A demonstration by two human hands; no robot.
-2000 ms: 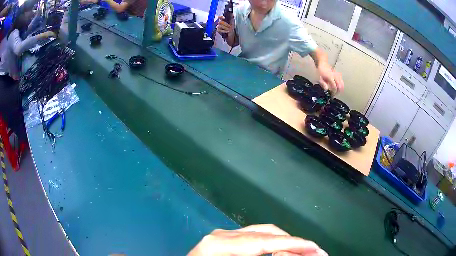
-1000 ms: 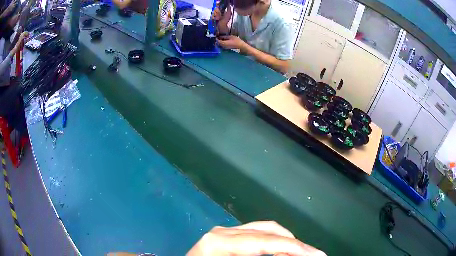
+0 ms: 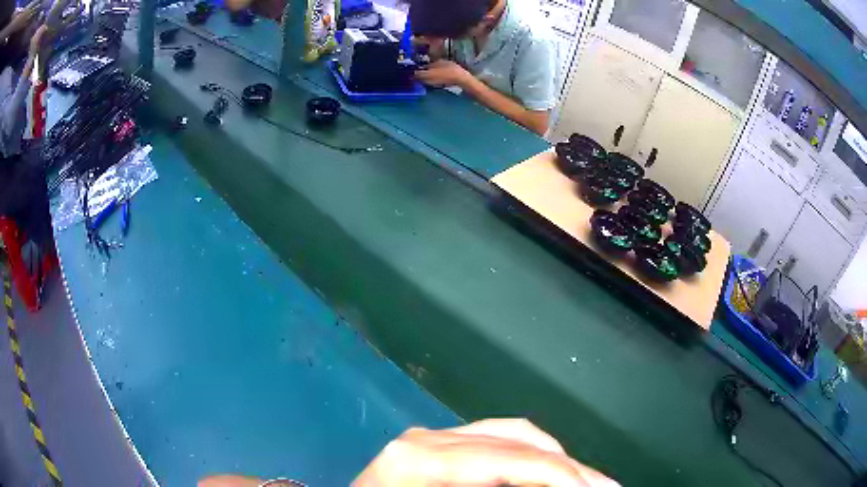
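My left hand is cut off by the bottom edge, right of centre. Its back and bent fingers show; the fingertips and anything in them are hidden. A sliver of skin and a thin curved band show at the bottom edge to its left, perhaps my wrist. My right hand is not seen. Ahead, black round housings, some with green inside, sit on a tan board. More black housings and a thin black cord lie on the green belt.
A black cable heap, clear bag and blue-handled tool lie at the left. Across the belt, a person bends over a dark box in a blue tray. A blue bin and coiled cord are at the right.
The person opposite has drawn their hand back from the housings and bent down beside the dark box. My left hand has hardly moved; the view has shifted slightly.
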